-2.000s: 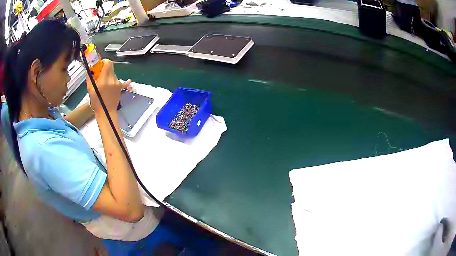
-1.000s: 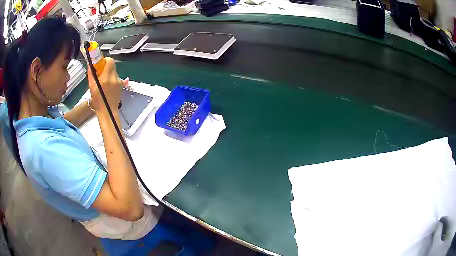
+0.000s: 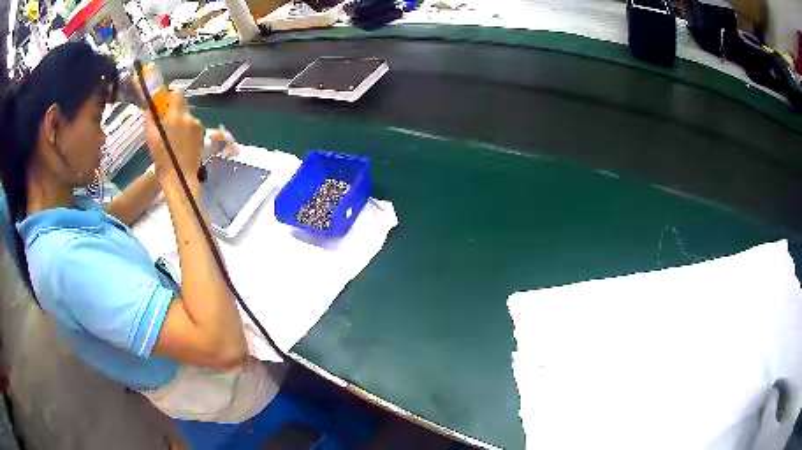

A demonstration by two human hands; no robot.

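Neither of my hands can be made out. A large white cloth with a ragged left edge lies on the green bench in front of me at the lower right. A small dark grey patch shows on the white at the right edge; I cannot tell what it is.
At left, a person in light blue holds an orange screwdriver with a black cord over a grey-covered unit on white cloth. A blue bin holds screws. Covered units lie on the dark belt.
The units on the belt have moved left. The neighbouring person's head, arm and screwdriver have shifted slightly left. The white cloth in front of me has hardly changed.
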